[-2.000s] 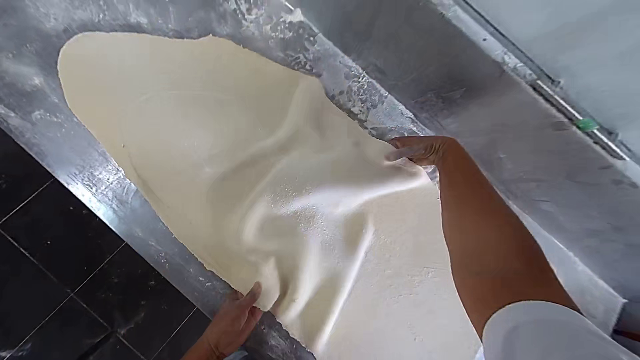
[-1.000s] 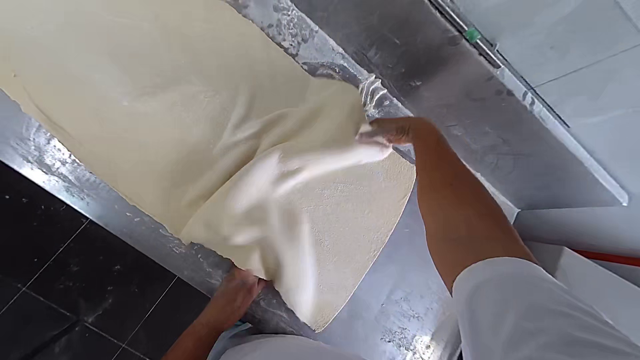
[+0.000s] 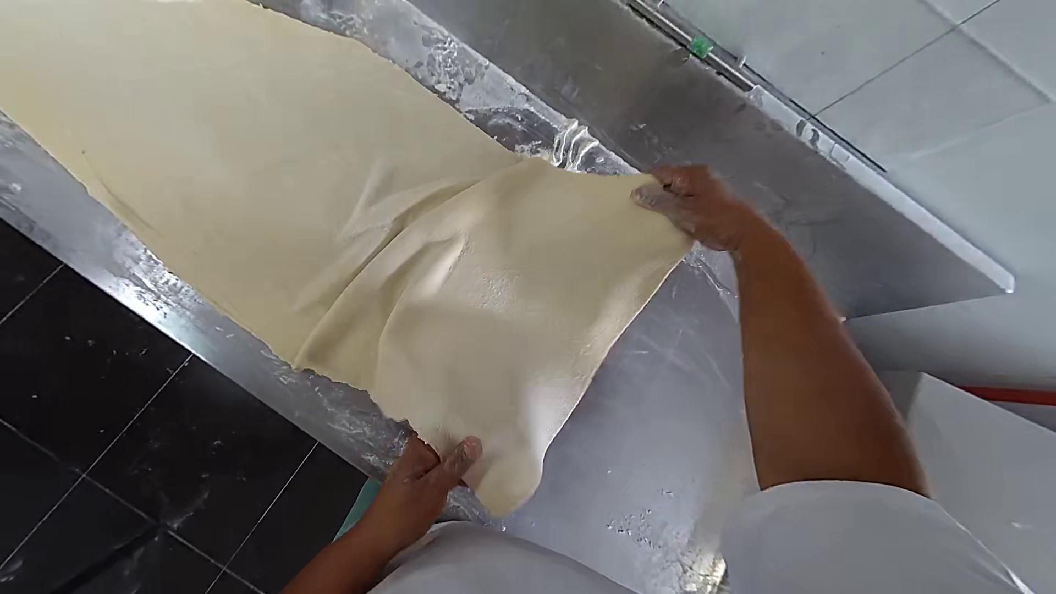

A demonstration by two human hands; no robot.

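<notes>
A long, wide sheet of pale dough [image 3: 247, 165] lies along a floured metal worktable [image 3: 635, 429], running to the upper left out of view. Its near end is lifted and creased into folds. My left hand [image 3: 429, 478] grips the lower edge close to the rounded corner, with the thumb on top and the fingers hidden beneath the dough. At the upper right corner of the sheet, my right hand [image 3: 701, 206] pinches the dough between thumb and fingers.
A metal backsplash [image 3: 577, 74] rises behind the table, with a tiled wall [image 3: 891, 49] beyond. Dark floor tiles [image 3: 124, 412] lie at the lower left. A white box-like surface [image 3: 982, 462] stands at the right. Loose flour streaks the tabletop around the dough.
The view has shifted along the table toward the dough's near end. My hands now hold that end by its two corners, spread flatter than one second ago, when it was bunched up.
</notes>
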